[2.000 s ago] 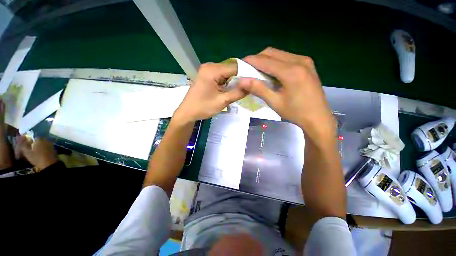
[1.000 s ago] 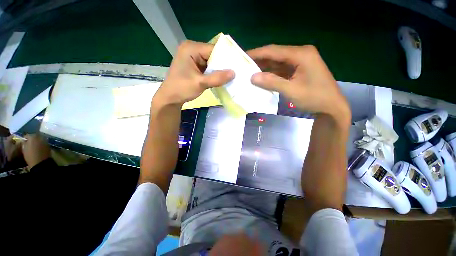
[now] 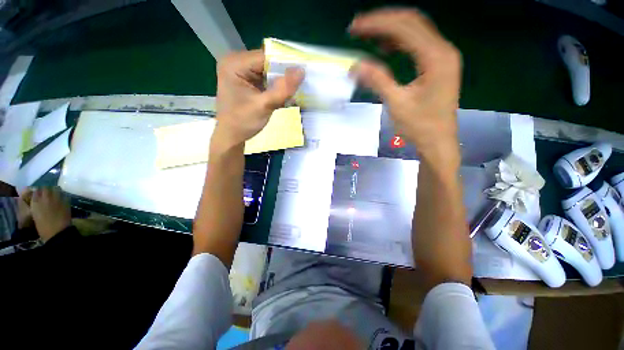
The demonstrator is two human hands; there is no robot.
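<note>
My left hand (image 3: 250, 96) holds a folded white and pale yellow sheet (image 3: 318, 78) above the bench, thumb on its near face. My right hand (image 3: 417, 75) is at the sheet's right edge, blurred, its fingers spread; whether the thumb touches the sheet is unclear. A pale yellow strip (image 3: 280, 131) lies on the bench behind my left forearm, partly hidden by it.
Printed mat sheets (image 3: 373, 205) lie in front. A phone (image 3: 254, 188) is left of them. A crumpled wipe (image 3: 514, 183) and several white handheld devices (image 3: 527, 246) are at the right. Another device (image 3: 576, 72) is on the green conveyor (image 3: 499, 61). A co-worker's hand (image 3: 49, 212) is at far left.
The sheet has turned from upright and pointed to lying wider, and moved slightly up. My right fingers have opened and lifted. The yellow strip on the bench shows more.
</note>
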